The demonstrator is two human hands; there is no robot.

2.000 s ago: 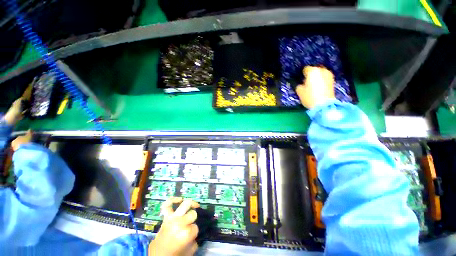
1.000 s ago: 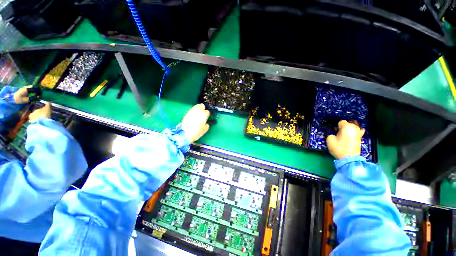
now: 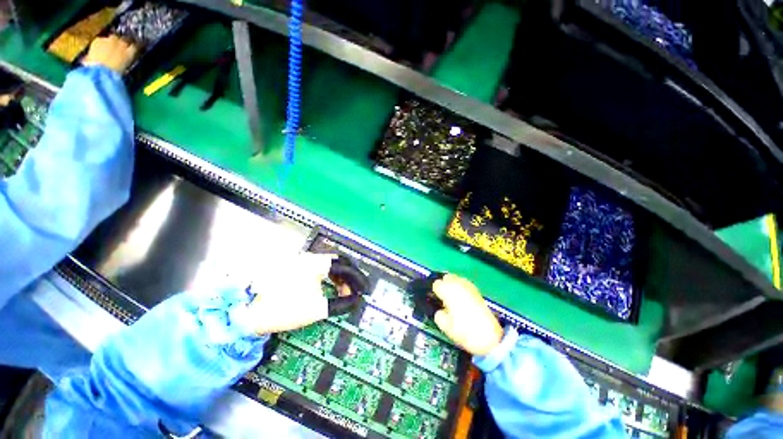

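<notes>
My left hand (image 3: 296, 294), with black coverings on the fingertips, is bent over the upper left part of the dark carrier (image 3: 322, 415). My right hand (image 3: 464, 315), also with black fingertips, is over the carrier's upper right part. Rows of green circuit boards (image 3: 348, 354) show below and between the hands. The boards near the top look pale. The fingertips hide whatever is under them, and I cannot tell if either hand holds a part.
Behind are trays of brown-silver (image 3: 427, 144), yellow (image 3: 494, 231) and blue-violet components (image 3: 592, 253) below a metal shelf edge (image 3: 481, 111). A blue coiled cord (image 3: 294, 81) hangs down. Another person's hand (image 3: 112, 53) is at trays on the left. A second carrier (image 3: 640, 407) is at right.
My right hand has left the blue-violet tray and come down to the carrier. My left hand has moved from near the brown-silver tray to the boards. The view has turned.
</notes>
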